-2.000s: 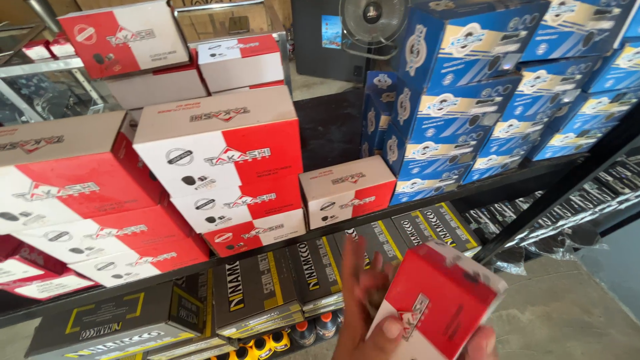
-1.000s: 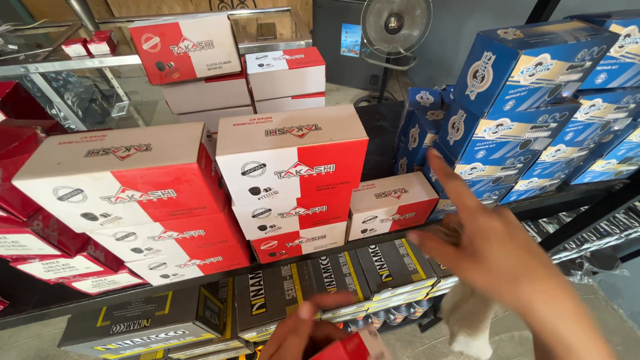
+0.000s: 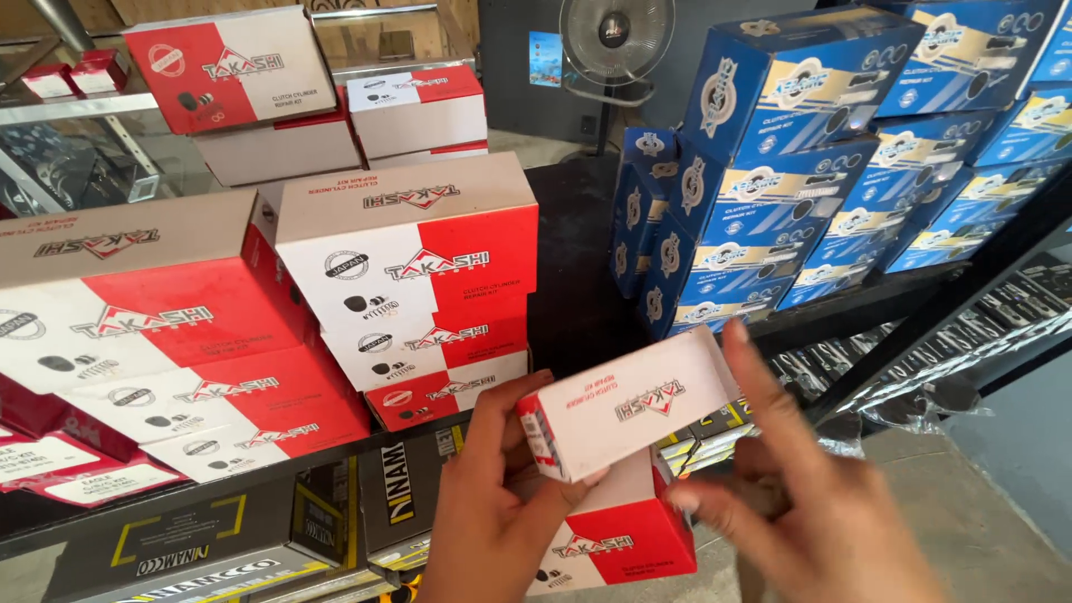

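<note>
My left hand (image 3: 511, 502) grips a small white and red Takashi clutch cylinder repair kit box (image 3: 628, 402), its pale side facing up, tilted. Right beneath it is a second Takashi box (image 3: 624, 544), red and white, partly hidden by the left hand; what supports it cannot be told. At the right end of the upper box, my right hand (image 3: 804, 494) has its index finger raised and its thumb apart, slightly blurred. Whether its fingertips touch the boxes is unclear. Left of the hands stands a stack of larger Takashi boxes (image 3: 410, 251) on the black shelf.
Blue clutch kit boxes (image 3: 796, 109) are stacked at the right of the shelf. More Takashi boxes (image 3: 151, 293) stand at the left. Dark Namcco boxes (image 3: 201, 536) lie on the level below. A black shelf post (image 3: 946, 310) slants at right; a fan (image 3: 615, 33) stands behind.
The small Takashi box beside the large stack on the shelf is no longer there. My right hand has come back from pointing near the blue boxes; two small boxes now show at my hands.
</note>
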